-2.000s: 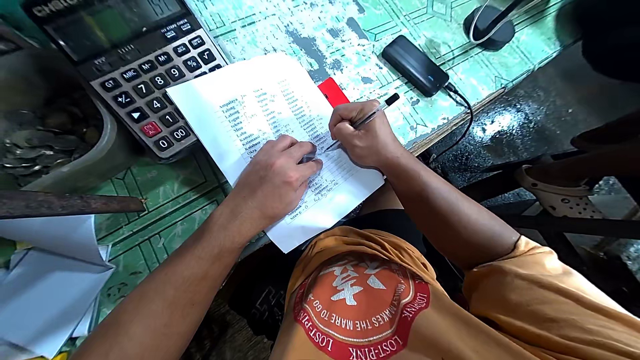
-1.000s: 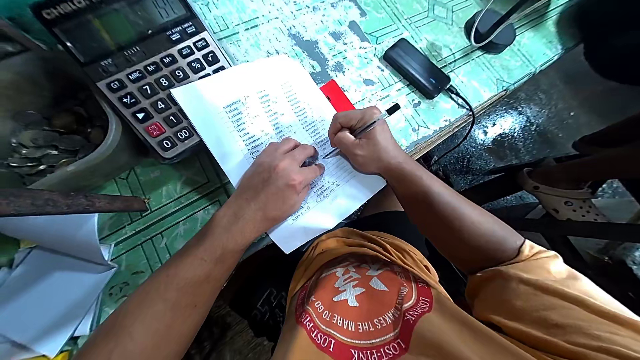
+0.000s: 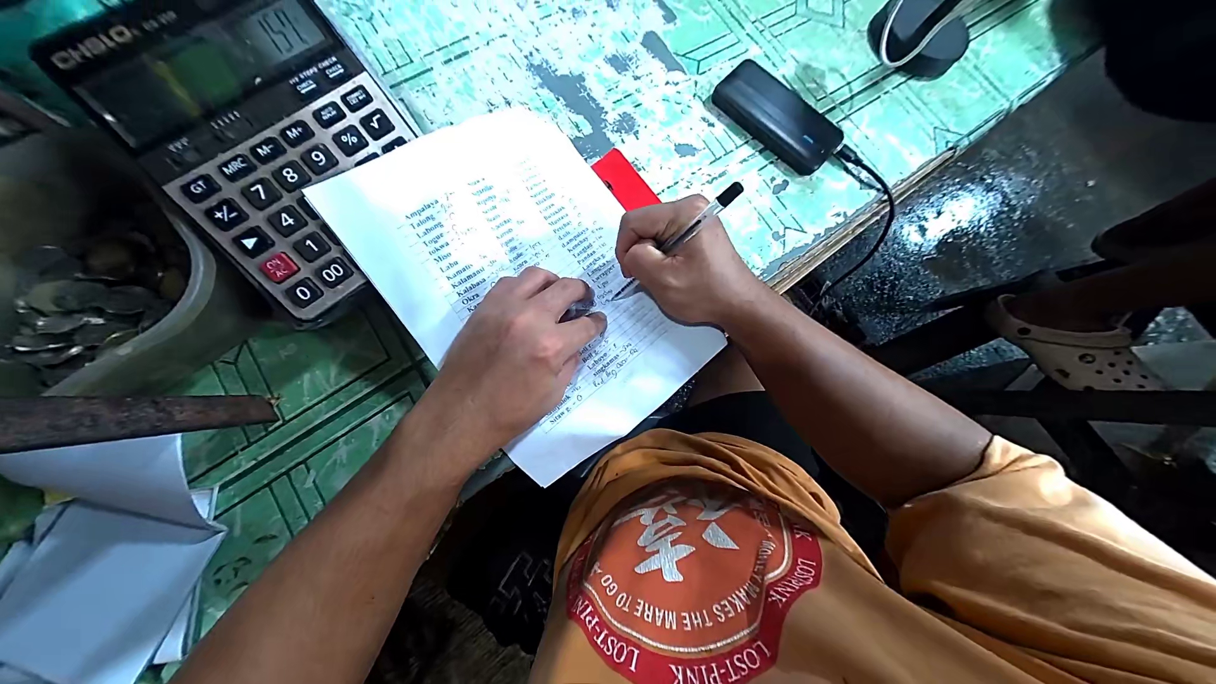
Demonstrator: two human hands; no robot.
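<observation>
A white sheet of paper with printed columns and handwriting lies tilted on the green patterned table, its upper left edge over a desktop calculator. My right hand holds a pen with a black end cap, its tip at the lower right part of the print. My left hand rests on the sheet, with a small dark object between thumb and fingers; what it is I cannot tell. A flat red item sticks out from under the paper's right edge.
A tub of coins stands at the left, above a rusty metal bar and folded white papers. A black power bank with a cable lies near the table's right edge, below a round black base. A person's foot in a clog shows at the right.
</observation>
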